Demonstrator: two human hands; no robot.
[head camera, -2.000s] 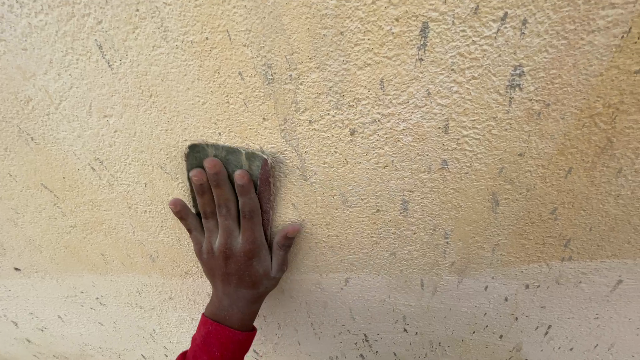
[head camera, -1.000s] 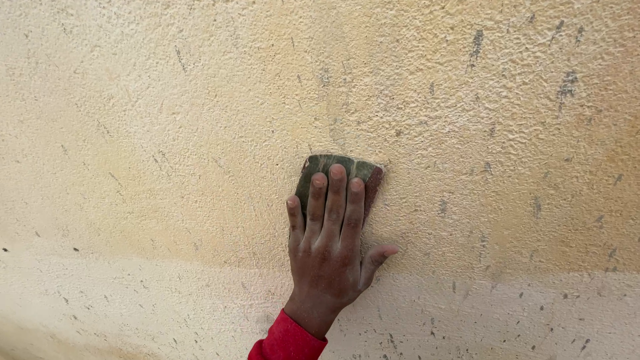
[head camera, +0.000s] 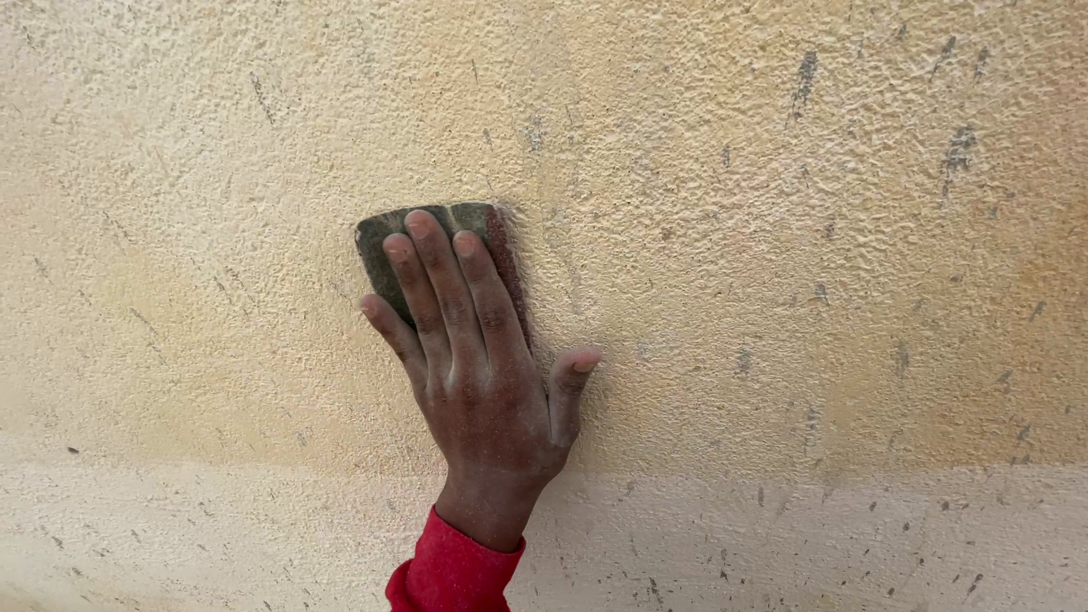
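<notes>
My left hand (head camera: 480, 382) lies against the rough plaster wall with its back toward me. Three of its fingers press flat on a piece of worn sandpaper (head camera: 387, 276), holding it to the wall. The sheet has a dark green-grey backing, and a strip of reddish grit shows along its right edge. My thumb sticks out to the right, off the sheet, and the little finger rests at its lower left edge. A red sleeve (head camera: 463, 565) covers the wrist. My right hand is out of view.
The textured wall (head camera: 680, 297) fills the view, yellowish above and with a paler band (head camera: 765, 535) along the bottom. Dark grey specks and streaks mark it, including a larger one (head camera: 959, 153) at the upper right.
Against the wall marks, my left hand with the sandpaper first slid right, then back left and slightly up. It stays on the sheet in all the frames.
</notes>
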